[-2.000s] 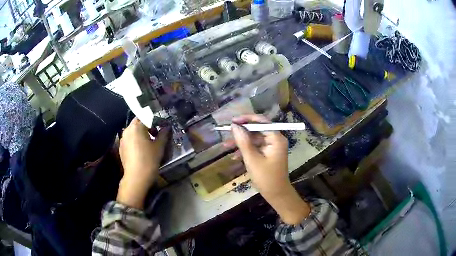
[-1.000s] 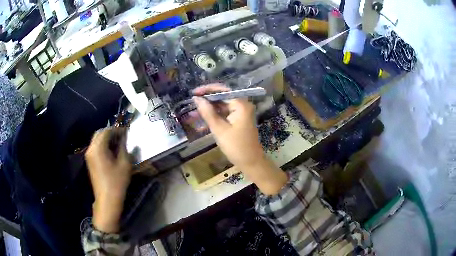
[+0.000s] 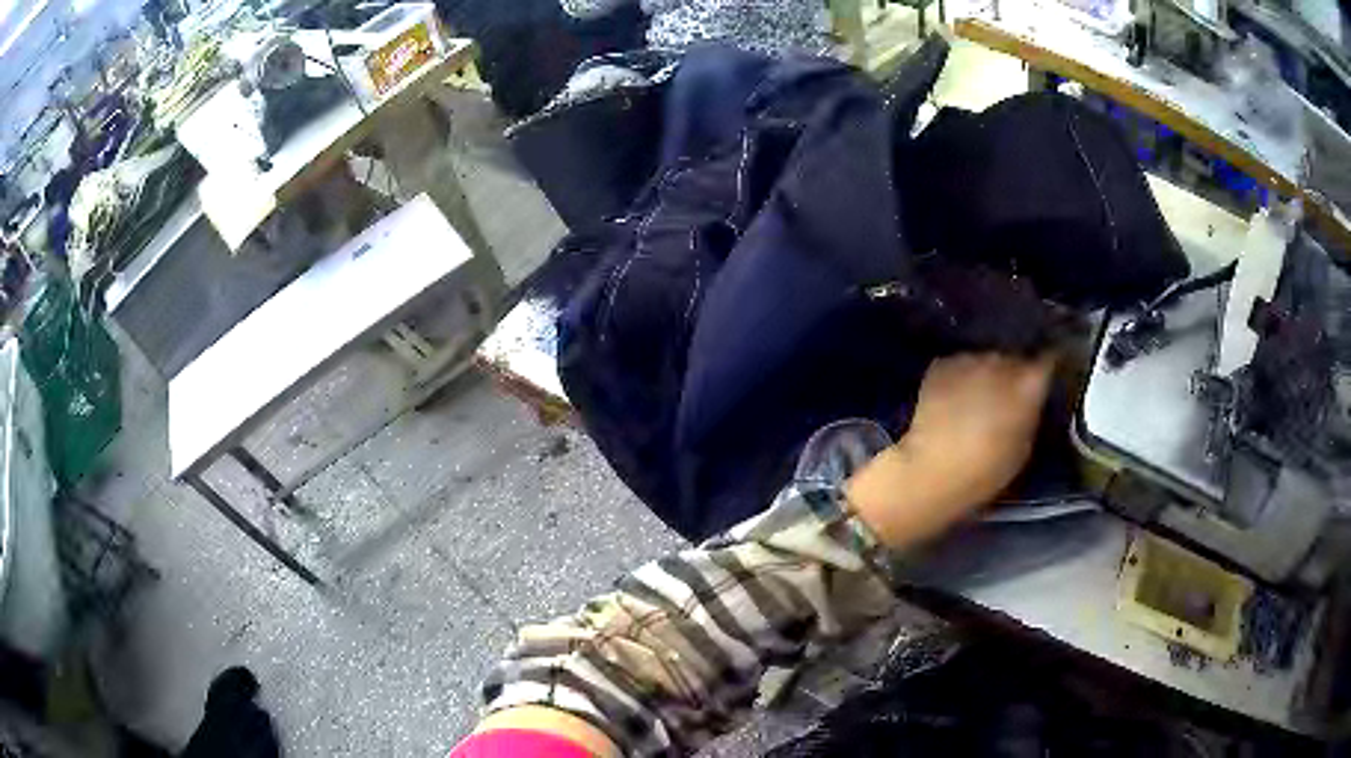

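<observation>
A large dark navy garment (image 3: 785,296) with pale stitch lines lies heaped left of the machine and hangs over the table's left edge. My left hand (image 3: 971,437), blurred, is at its right part, with fingers curled into bunched dark cloth; the fingertips are partly hidden. The overlock machine (image 3: 1274,370) stands at the right edge, partly cut off. Its pale cloth plate (image 3: 1163,407) is just right of my hand. My right hand and the tweezers are not in view.
A yellow waste tray (image 3: 1185,592) sits on the pale table (image 3: 1037,607) below the machine, with dark trimmings beside it. A white side table (image 3: 326,333) stands at the left on the speckled floor. Another machine (image 3: 274,74) and a white box (image 3: 393,56) are behind it.
The view has swung left, so the machine now shows at the right edge. My left hand is now at the garment's cloth. My right hand with the tweezers has gone out of view.
</observation>
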